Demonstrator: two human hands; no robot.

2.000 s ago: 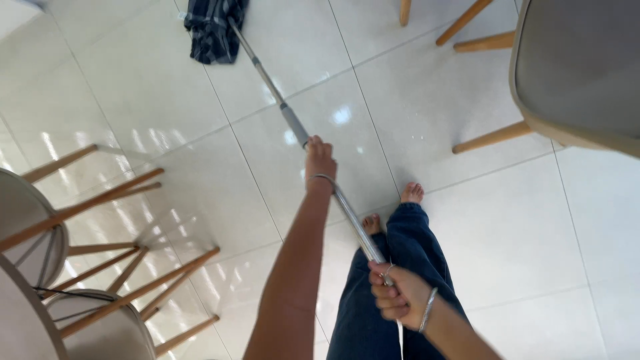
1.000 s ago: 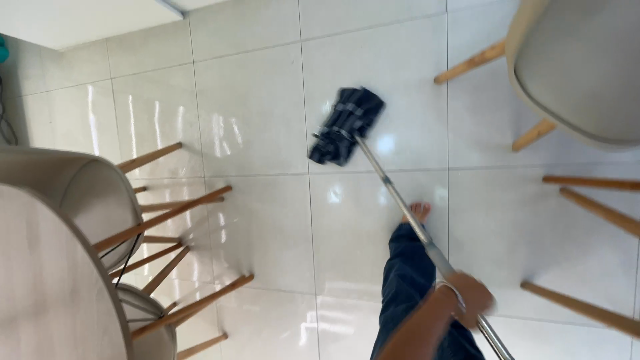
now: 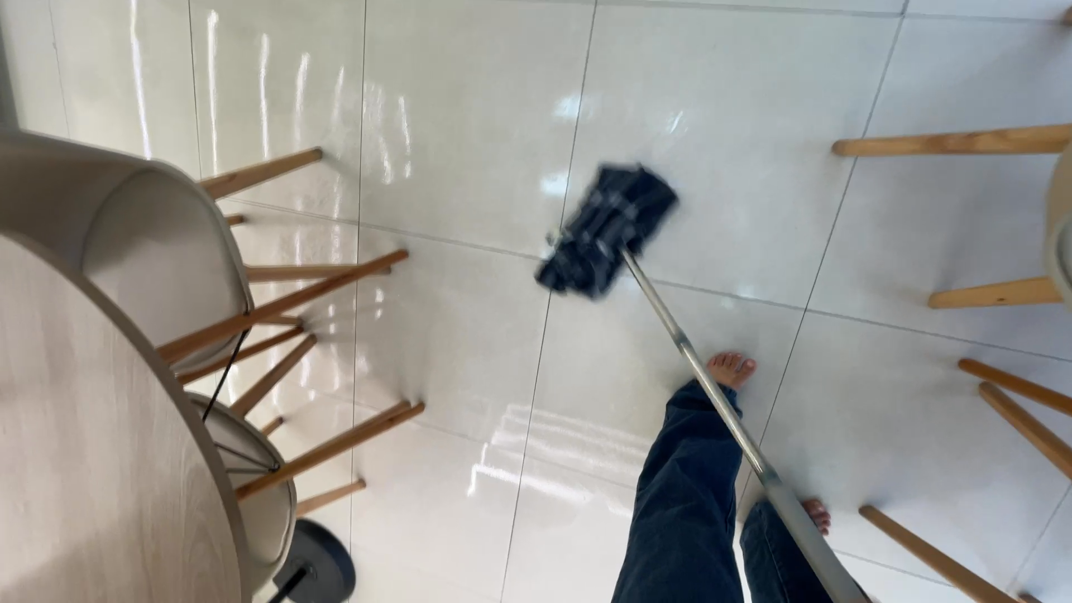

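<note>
A mop head covered in dark plaid cloth (image 3: 611, 230) lies on the glossy tiled floor (image 3: 452, 335), a little right of the middle of the head view. Its metal pole (image 3: 720, 398) slants down to the lower right edge of the picture, passing over my jeans-clad legs (image 3: 687, 502) and close to one bare foot (image 3: 731, 369). Neither my left hand nor my right hand can be made out; the upper end of the pole runs out of the frame, so what holds it is hidden.
At the left stand a round wooden table (image 3: 92, 419) and grey chairs (image 3: 167, 243) with splayed wooden legs. A round dark base (image 3: 318, 561) is below them. More wooden chair legs (image 3: 997, 293) reach in from the right.
Both hands were on the pole two seconds ago and one was visible a second ago; now they are out of view. The mop head has moved over the floor from near the table-side chairs' far end.
</note>
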